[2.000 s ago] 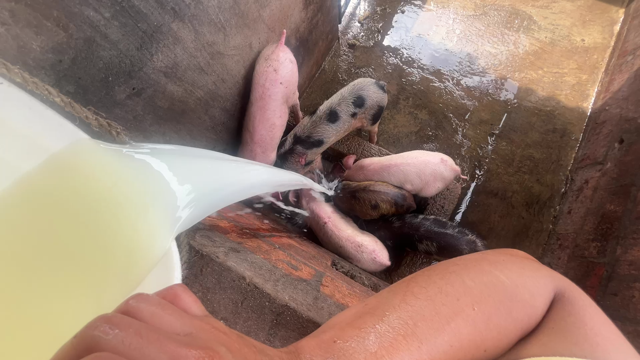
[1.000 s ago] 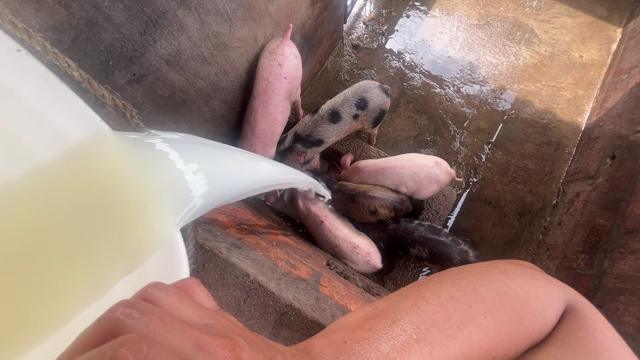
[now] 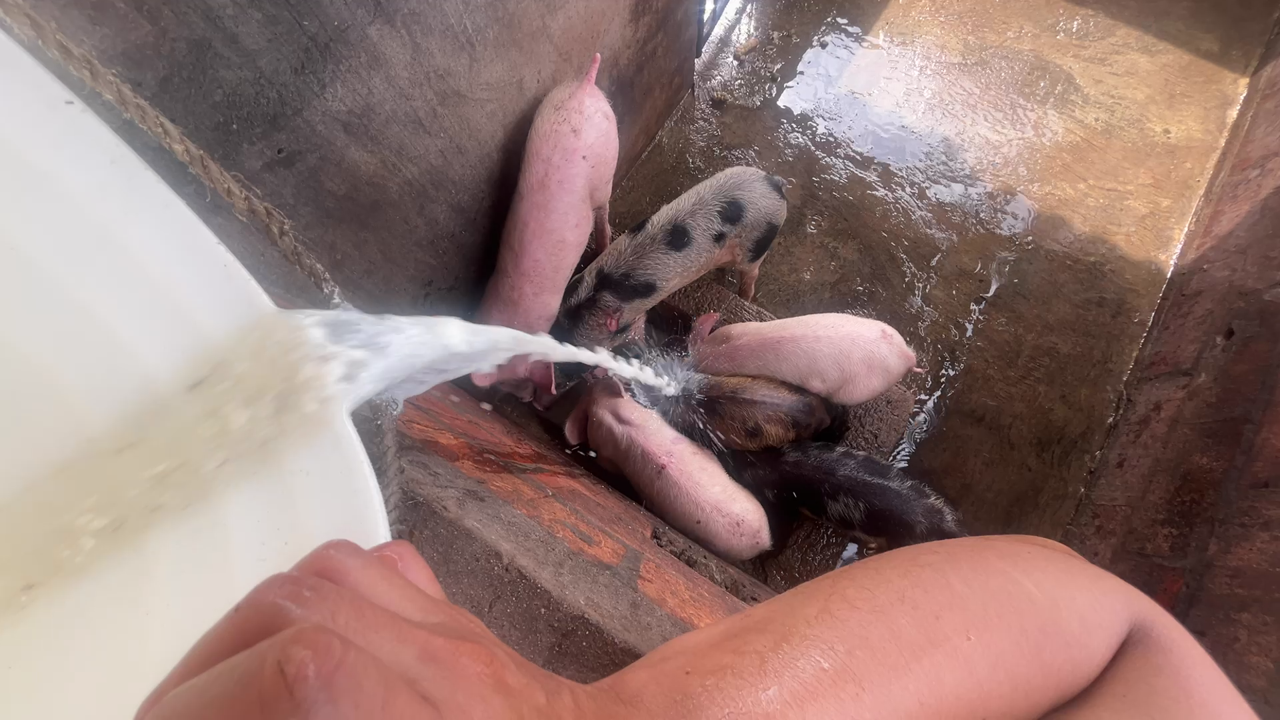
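Note:
A large white plastic bucket [image 3: 290, 480] is tipped on the left, with pale, cloudy liquid streaming over its lip. My right hand [image 3: 340, 640] is closed against the rim at the bottom left, its fingertips hidden. My left hand is out of view. The whitish stream [image 3: 450, 345] lands among several piglets crowded at a trough, splashing on the head of a brown piglet [image 3: 765, 410]. Around it are a spotted piglet [image 3: 690, 235], a black piglet [image 3: 870, 495], and pink piglets at upper left [image 3: 560, 190], right [image 3: 815, 355] and below [image 3: 680, 475].
A concrete ledge with worn red paint [image 3: 520, 480] runs beneath the bucket's lip. Behind it stands a grey pen wall [image 3: 370, 130], with a braided rope [image 3: 200, 160] near the bucket. The floor [image 3: 900, 180] is wet, and a reddish wall [image 3: 1200, 400] borders it on the right.
The pouring stream has become narrower and more broken. Less liquid shows inside the bucket, now a thin band toward the lip. The piglets stay bunched in nearly the same places.

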